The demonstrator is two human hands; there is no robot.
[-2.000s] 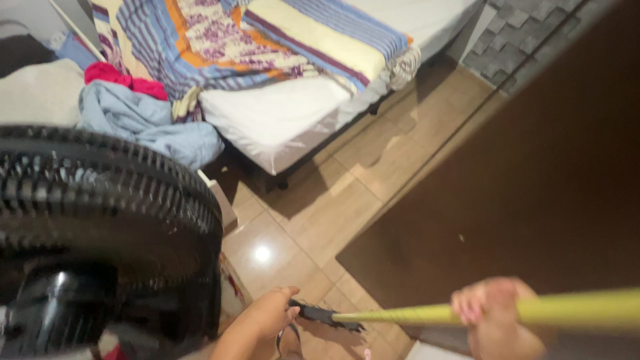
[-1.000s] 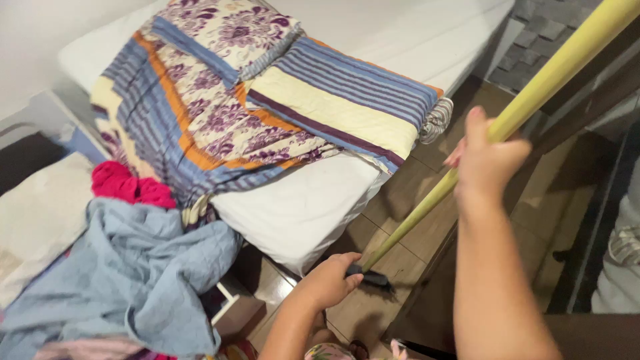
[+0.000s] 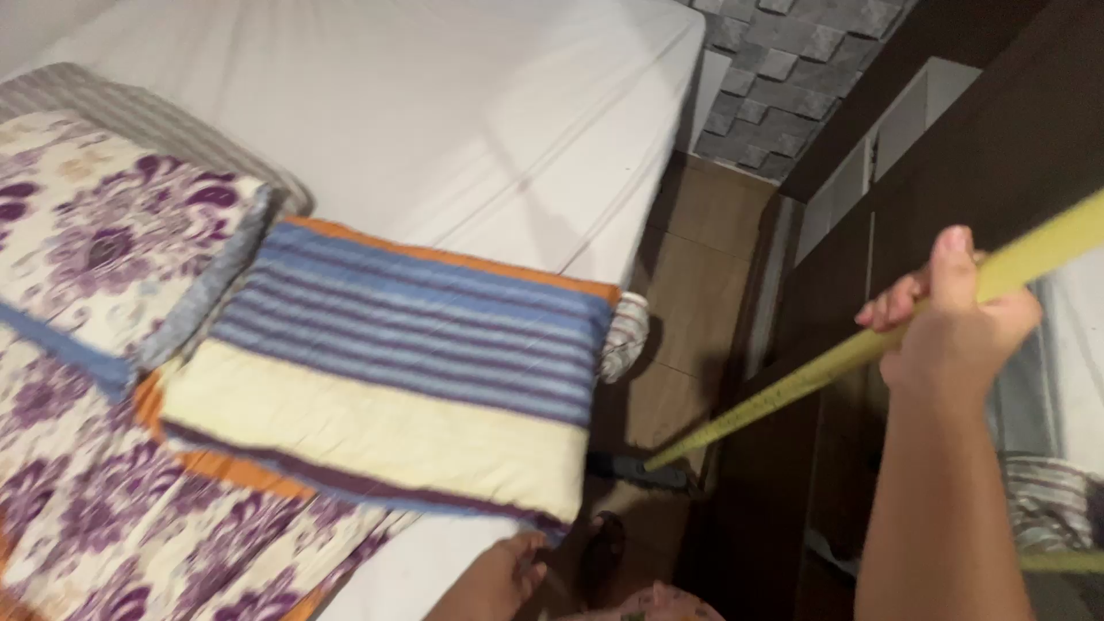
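My right hand is closed around the yellow handle of a floor broom. The handle slants down to the dark broom head, which rests on the tiled floor between the bed and the dark furniture. My left hand is at the bottom, off the broom, by the lower corner of a striped pillow; its fingers are curled, and whether they touch the cloth is unclear. A floral pillow and a floral cloth lie to the left on the bed.
The bed's white sheet fills the upper left. Dark furniture with a mirror-like panel borders the narrow floor strip on the right. Grey stone-like wall tiles stand behind. A dark shoe is on the floor.
My left hand has left the broom, where it was one second ago, and is now beside the bed. My right hand still grips the handle. The view has shifted toward the bed.
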